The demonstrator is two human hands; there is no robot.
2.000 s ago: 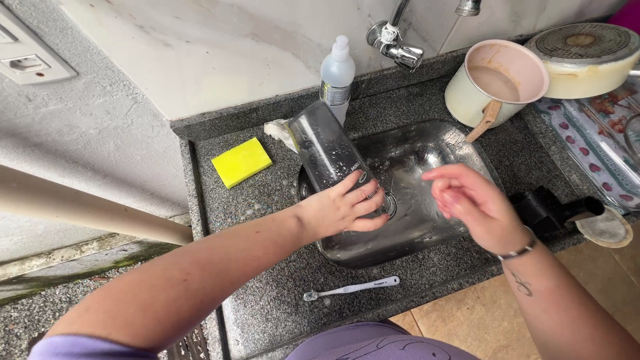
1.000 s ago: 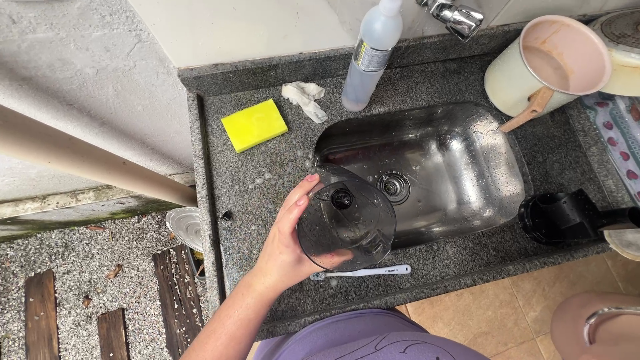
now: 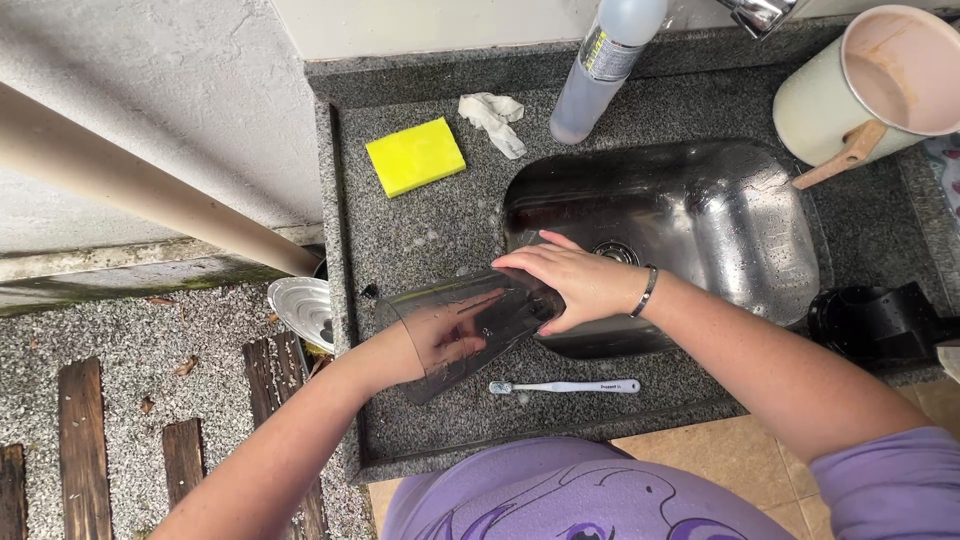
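A smoky transparent plastic container [image 3: 472, 330] lies tilted over the left edge of the stainless steel sink [image 3: 750, 247], its wide mouth toward the left. My left hand [image 3: 450, 337] reaches inside through the mouth, seen through the wall with fingers partly spread. Around the narrower base end, my right hand [image 3: 574, 281] grips it from outside. Below the container, a white toothbrush [image 3: 577, 387] lies on the granite counter. A yellow sponge [image 3: 416, 156] and a crumpled white cloth or tissue [image 3: 493, 122] lie behind it.
A clear plastic bottle [image 3: 600, 75] stands behind the sink, near the metal faucet [image 3: 761, 13]. At right are a cream pot [image 3: 821, 105] with a wooden handle and a black plastic part [image 3: 874, 322]. Beyond the counter's left edge sits a round metal lid or dish [image 3: 301, 306].
My left hand has gone from the container's outside to its inside. My right hand, away from it earlier, now holds its base end. The container has tipped onto its side. The view is closer.
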